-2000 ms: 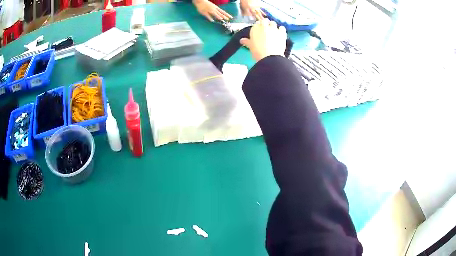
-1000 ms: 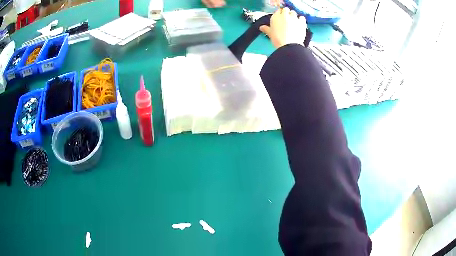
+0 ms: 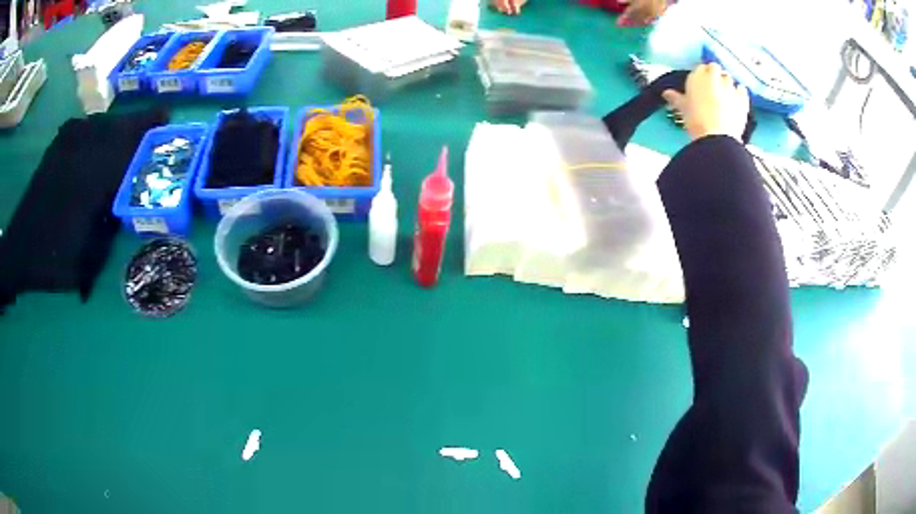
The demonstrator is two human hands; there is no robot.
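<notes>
My right hand [image 3: 715, 100] reaches out at the upper right, its fingers closed over a thick black strap bundle [image 3: 643, 105] that curves down to the left. The bundle's other end shows just right of the hand. White cards [image 3: 517, 206] lie in a fanned row below it, partly hidden by my dark sleeve. A translucent stack of sleeves [image 3: 598, 191] with a yellow band lies on the cards. More white cards with dark slots [image 3: 834, 221] lie to the right of my sleeve. My left hand is out of the picture.
Blue bins [image 3: 336, 151] stand at the left, near a clear round tub [image 3: 276, 246], a shallow dish [image 3: 161, 276] and a black strap sheet [image 3: 70, 201]. Red [image 3: 433, 226] and white [image 3: 383, 221] squeeze bottles stand beside the cards. Another person's hands [image 3: 643, 10] show at the far edge.
The view has swung left, so the table things appear further right and the black strap sheet shows more fully. My right hand stays on the black bundle.
</notes>
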